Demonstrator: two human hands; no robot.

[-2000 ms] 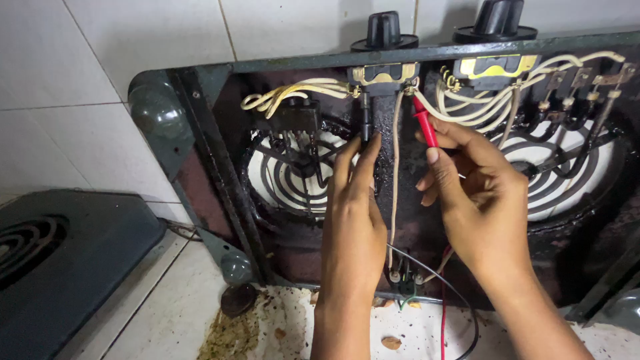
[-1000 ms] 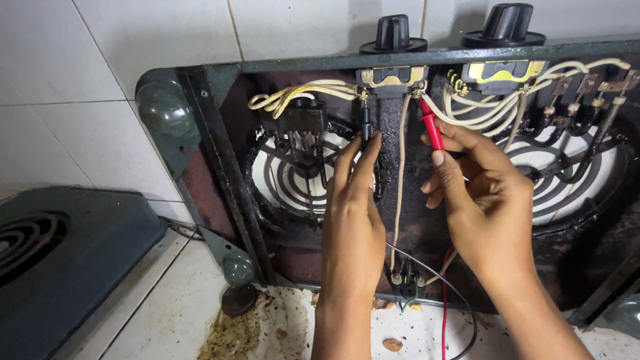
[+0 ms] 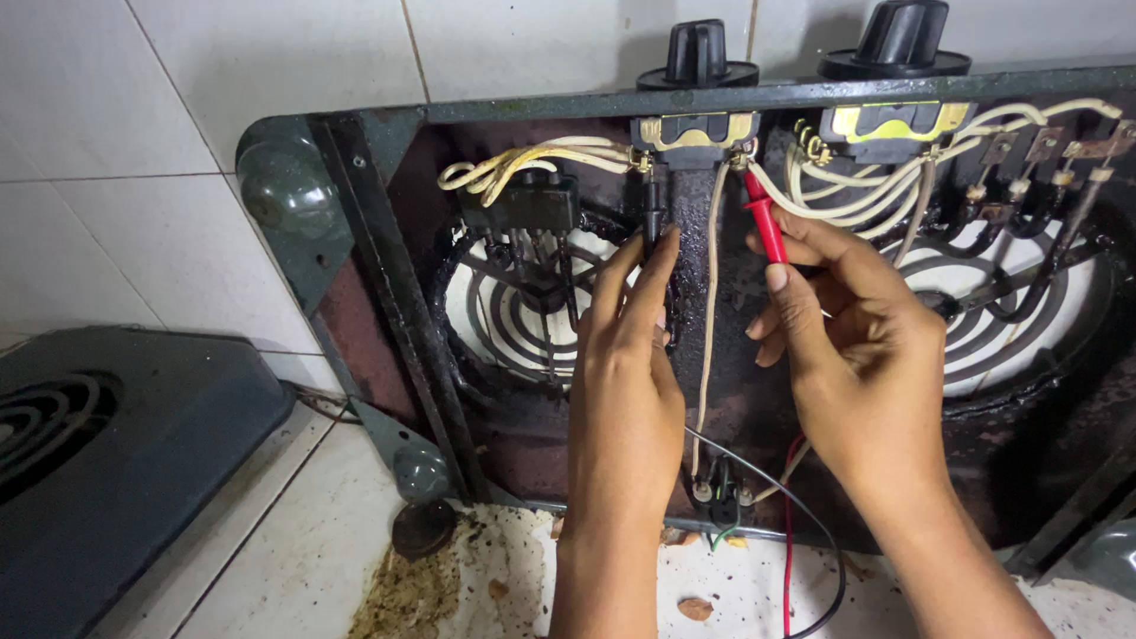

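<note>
An electric hot plate [image 3: 373, 355] stands on its side against the wall, its wired underside facing me. My left hand [image 3: 626, 364] holds a black test probe [image 3: 653, 209] upright, its tip at the left terminal of the nearer rotary switch [image 3: 697, 135]. Between thumb and fingers of my right hand [image 3: 852, 328] is a red test probe [image 3: 765, 217], tilted, its tip near the switch's right terminal. Cream wires [image 3: 550, 160] run to both terminals. Right of it sits a second rotary switch [image 3: 892, 124] with more wires. Coil burners [image 3: 541, 311] show behind the frame.
A dark panel with a coil burner [image 3: 177, 399] lies at the left. Behind stands a tiled wall [image 3: 293, 53]. Below, the white tiled surface [image 3: 337, 532] bears brown grime, flakes and a round dark foot [image 3: 424, 530]. Black and red leads [image 3: 788, 550] hang between my forearms.
</note>
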